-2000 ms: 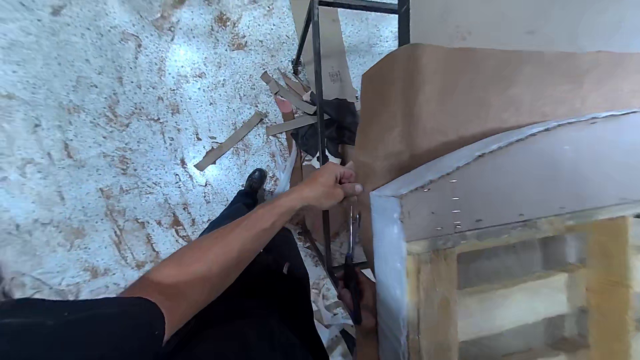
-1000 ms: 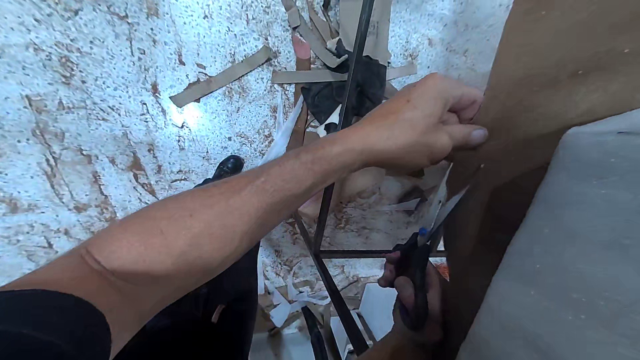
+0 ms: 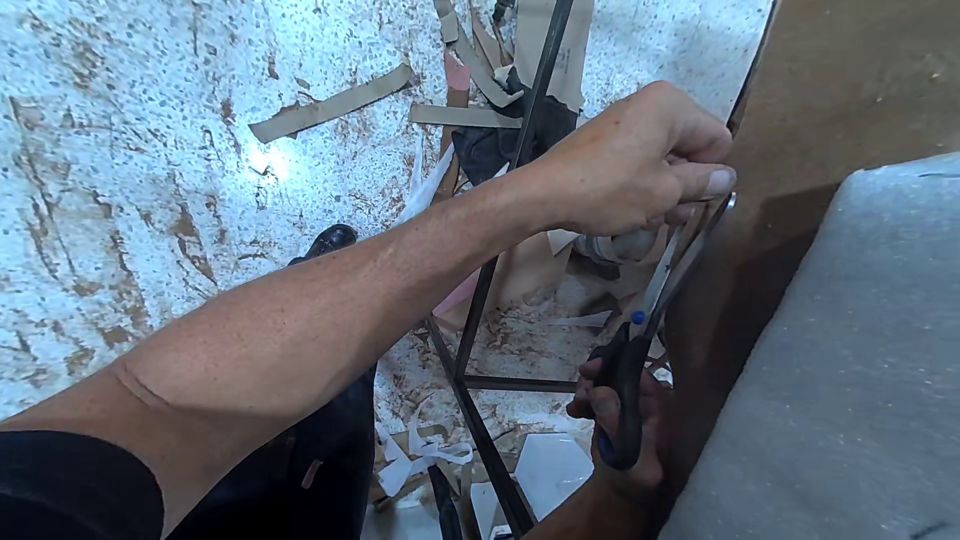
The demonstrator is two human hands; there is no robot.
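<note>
My left hand (image 3: 645,161) pinches the left edge of a brown sheet (image 3: 847,90), perhaps cardboard or fabric, between thumb and fingers. Below it, my right hand (image 3: 626,420) holds scissors (image 3: 637,367) with black handles and a blue pivot. Their blades point up along the sheet's edge, slightly apart, with the tips just under my left thumb. Grey-white padding (image 3: 840,352) with a pale, fibrous surface lies over the brown sheet at the right. Whether the blades have the sheet between them cannot be told.
A dark metal frame (image 3: 517,385) stands beneath my arms. Cut strips (image 3: 334,103), a dark cloth (image 3: 551,127) and white scraps (image 3: 409,457) lie on the speckled, stained floor (image 3: 150,187). A black shoe (image 3: 335,238) shows left of my forearm.
The view has moved much closer to the brown sheet's edge since two seconds ago. Since one second ago, the scissor blades have come nearer together, their tips now close under my left thumb.
</note>
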